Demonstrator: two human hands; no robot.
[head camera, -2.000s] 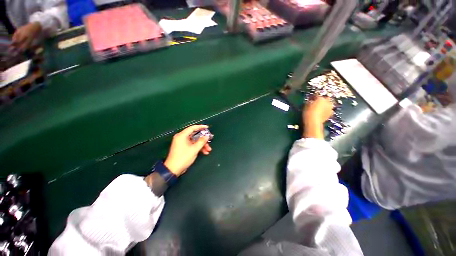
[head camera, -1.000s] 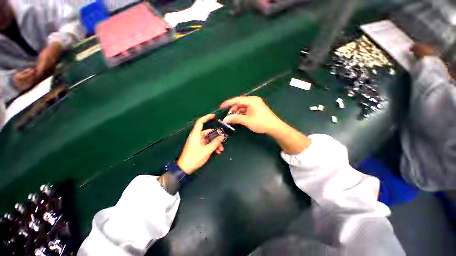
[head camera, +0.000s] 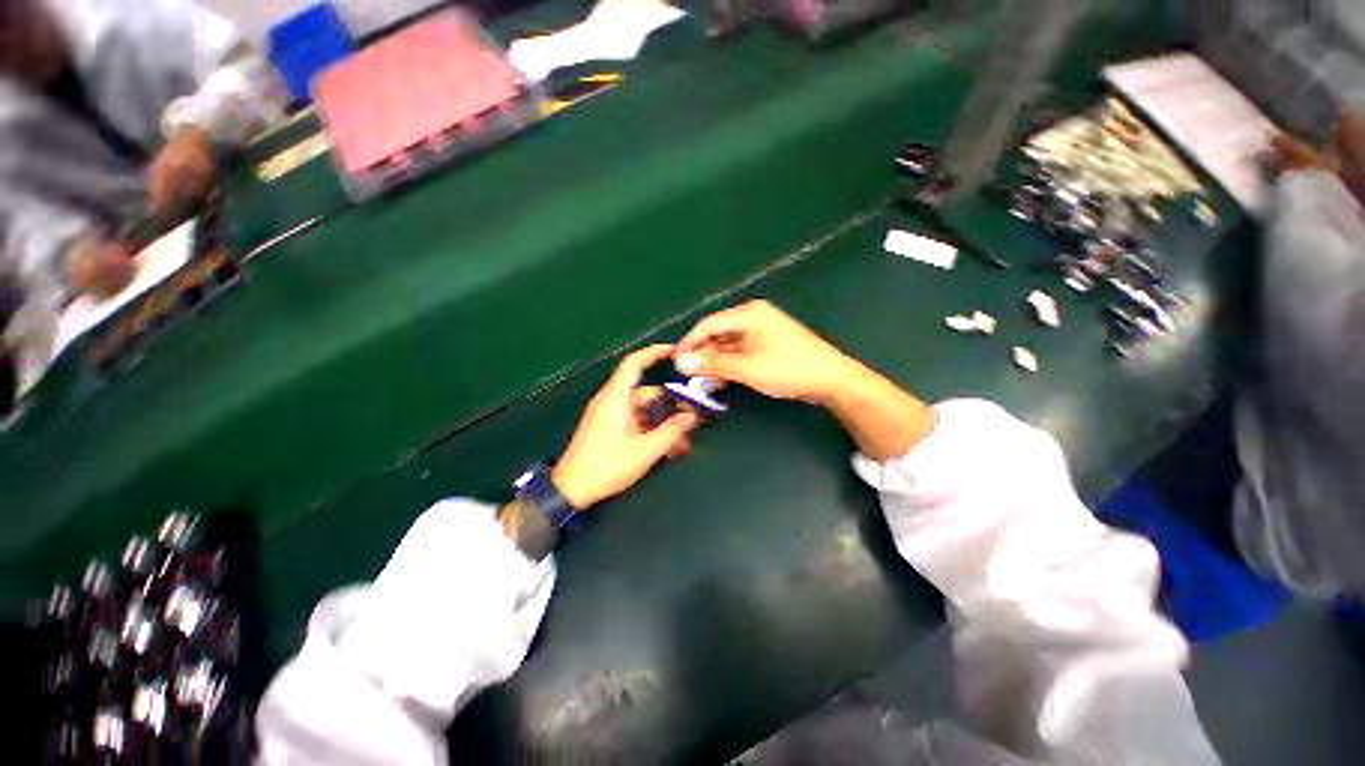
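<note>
My left hand (head camera: 617, 434) holds a small black-and-silver unit (head camera: 686, 401) above the green bench, near the middle of the view. My right hand (head camera: 759, 353) is against it from the upper right, its thumb and fingers pinched together at the unit's top. A small shiny silver-white piece shows between the two hands. Blur and the fingers hide which hand bears that piece and how it sits on the unit. Both hands touch or nearly touch.
Black tray of silver-topped units (head camera: 145, 636) at lower left. Pile of dark and cream parts (head camera: 1100, 202) by the metal post (head camera: 996, 112). White label (head camera: 919, 249) and several pale pieces lie nearer. Pink-topped tray (head camera: 427, 93) at the back. Other people's hands at far left and right.
My right hand has come from the parts pile to my left hand, and now works closer against the unit. The view has shifted, with more of the unit tray showing.
</note>
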